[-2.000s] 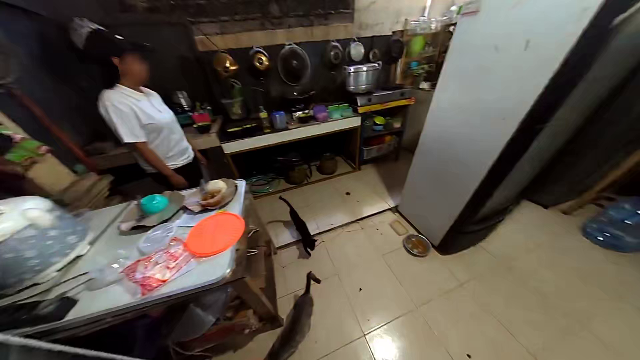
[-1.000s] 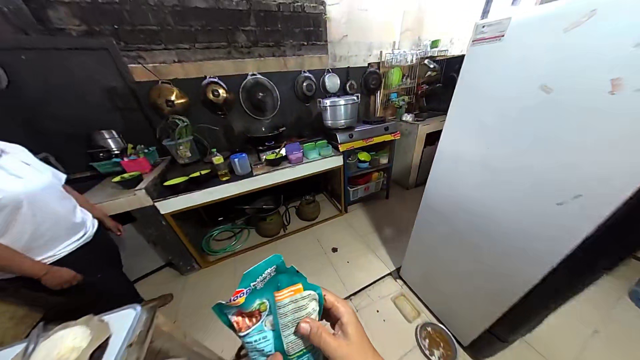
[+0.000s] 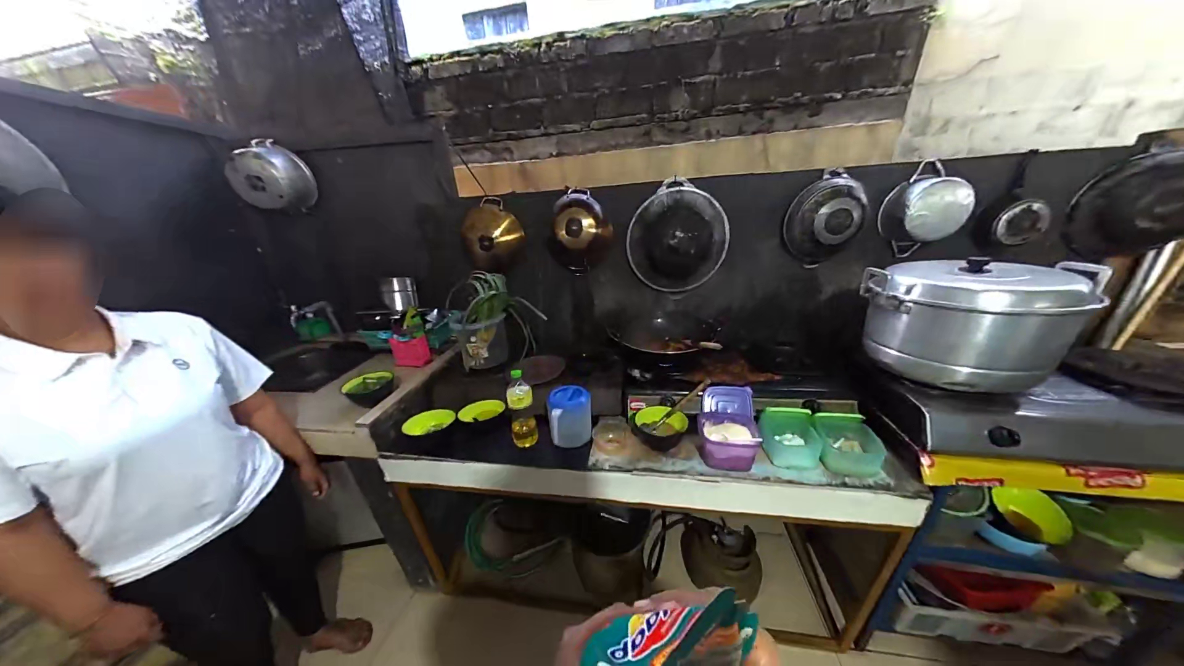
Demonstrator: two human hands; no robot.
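At the bottom edge, a glossy teal pouch with coloured print is held. Skin shows at its left side and at its right edge, which I take as my right hand; whether my left hand also grips it cannot be told. Beyond stands a low counter with a wok on a stove, food and a utensil in it. Along the front are a bottle of yellow oil, a blue-lidded jug, a green-rimmed bowl with a spoon, a purple tub of white powder and green tubs.
A person in a white shirt stands at the left, by the sink. A large aluminium pot sits on the right stove. Pans and lids hang on the wall. Gas cylinders stand under the counter; a blue shelf holds bowls.
The view has turned left and come nearer the counter. The teal pouch, held mid-frame a second ago, now shows only at the bottom edge. More of the person at the left is visible.
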